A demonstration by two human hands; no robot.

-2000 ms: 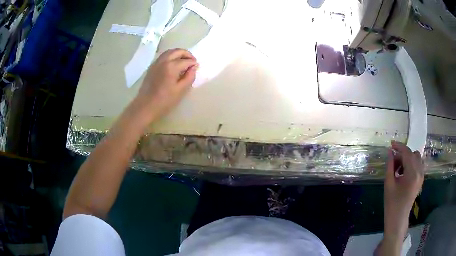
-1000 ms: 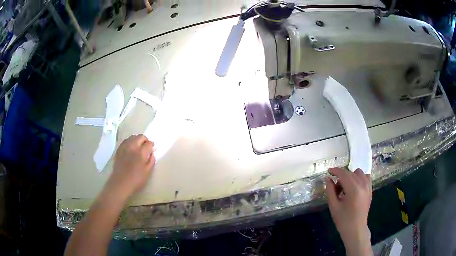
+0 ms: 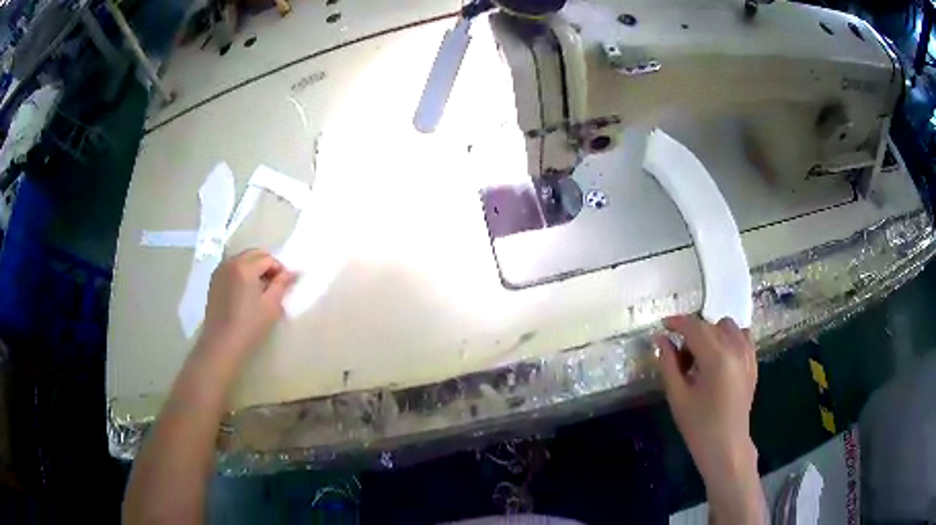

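Note:
My right hand [image 3: 710, 374] holds the near end of the stacked collar pieces [image 3: 708, 220], a curved white band lying right of the needle. Its fingertips are at the table's front edge. My left hand [image 3: 244, 297] is at the left, with bent fingers at the edge of the pile of white cut pieces [image 3: 308, 277], which is washed out by the lamp. Whether its fingers grip a piece cannot be told. Small crossed white pieces [image 3: 210, 241] lie just left of and beyond my left hand.
The sewing machine head [image 3: 708, 92] stands at the upper right. The slide plate [image 3: 513, 210] and round perforated disc [image 3: 595, 199] are in the bed. A grey flat strip [image 3: 443, 82] is at the top. Spare cut pieces [image 3: 809, 497] show low right. Plastic film [image 3: 493, 385] wraps the front edge.
The view has swung, so the table and machine appear lower and further left than at first. My right hand stays at the curved band's near end; my left hand has shifted slightly left along the pile's edge.

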